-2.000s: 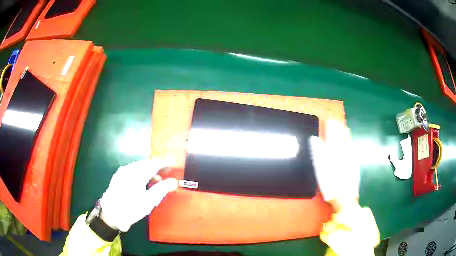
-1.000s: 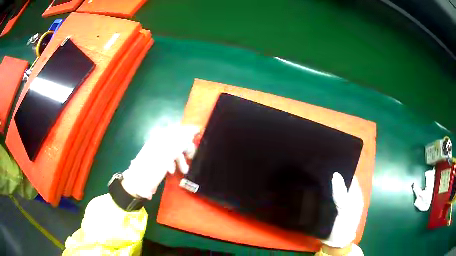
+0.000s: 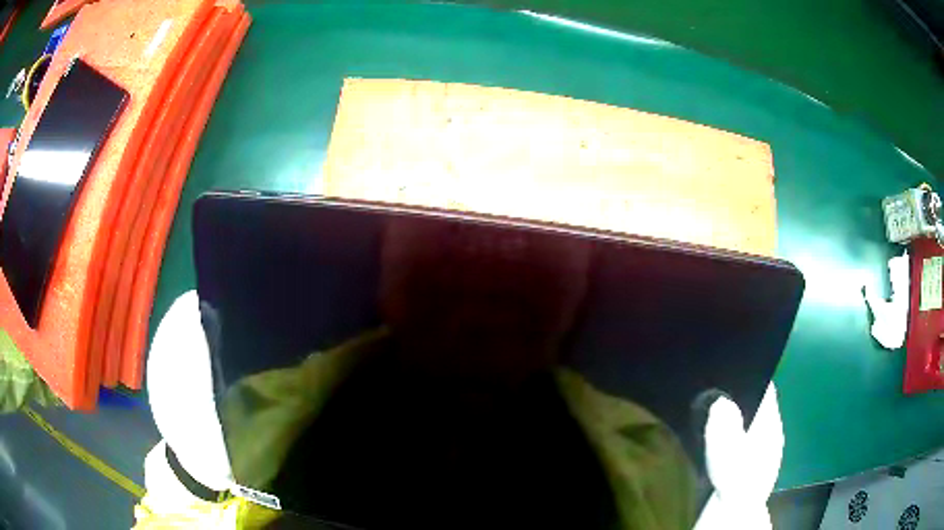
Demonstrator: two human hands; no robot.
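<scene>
A large tablet computer (image 3: pixel 487 362) is held up close in front of me, black screen side towards me, with my yellow smock reflected in it. A small white label sits at its lower left corner. My gloved left hand (image 3: pixel 186 393) grips its left edge; the fingers behind it are hidden. My gloved right hand (image 3: pixel 743 450) grips the right edge near the lower corner, thumb over the screen. An orange foam pad (image 3: pixel 549 155) lies on the green bench behind the tablet, its near part hidden.
At the left, another tablet (image 3: pixel 57 181) lies on stacked orange foam pads (image 3: pixel 155 186). At the right are a crumpled white cloth (image 3: pixel 888 302), a red tape dispenser (image 3: pixel 924 321) and a pale squarish bottle (image 3: pixel 911 215). Part of a blue dispenser (image 3: pixel 55 43) shows upper left.
The tablet has been lifted off the foam pad and brought closer to me, uncovering the pad's far part. My left hand has moved down and outward onto its left edge.
</scene>
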